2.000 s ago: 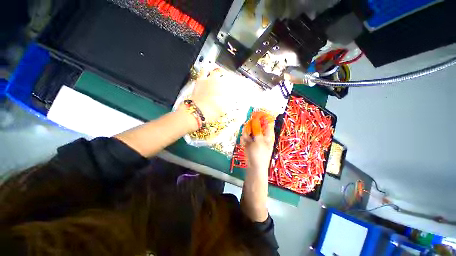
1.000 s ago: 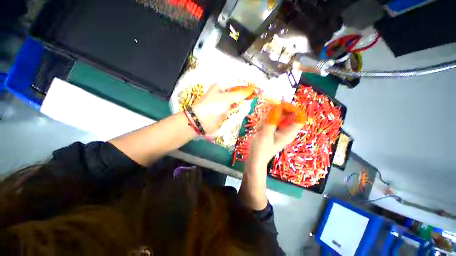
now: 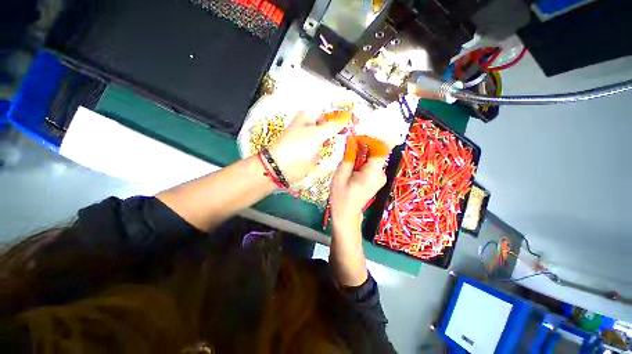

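Note:
My left hand (image 3: 305, 143), with orange finger covers, is over the pale dish (image 3: 246, 138) of small gold parts (image 3: 267, 131). Its thumb and finger are pinched near a thin red piece (image 3: 351, 128). My right hand (image 3: 355, 178), also with orange covers, is just right of it, fingertips closed around something red (image 3: 361, 157). The fingertips of both hands nearly meet; glare hides exactly what each holds. The black tray (image 3: 443, 261) of red pieces (image 3: 426, 193) lies right of my right hand. A few loose red pieces show beneath that hand.
A dark metal machine (image 3: 353, 66) stands beyond my hands, with a ribbed silver tube (image 3: 540, 99) reaching it from the right. A large black tray (image 3: 166, 62) is upper left, a white strip (image 3: 132, 155) near left, a small parts box (image 3: 475, 209) right of the red pieces.
My left hand has drawn back from the far side of the dish and turned rightward. My right hand moved right to the red pieces' tray, then back left beside my left fingertips.

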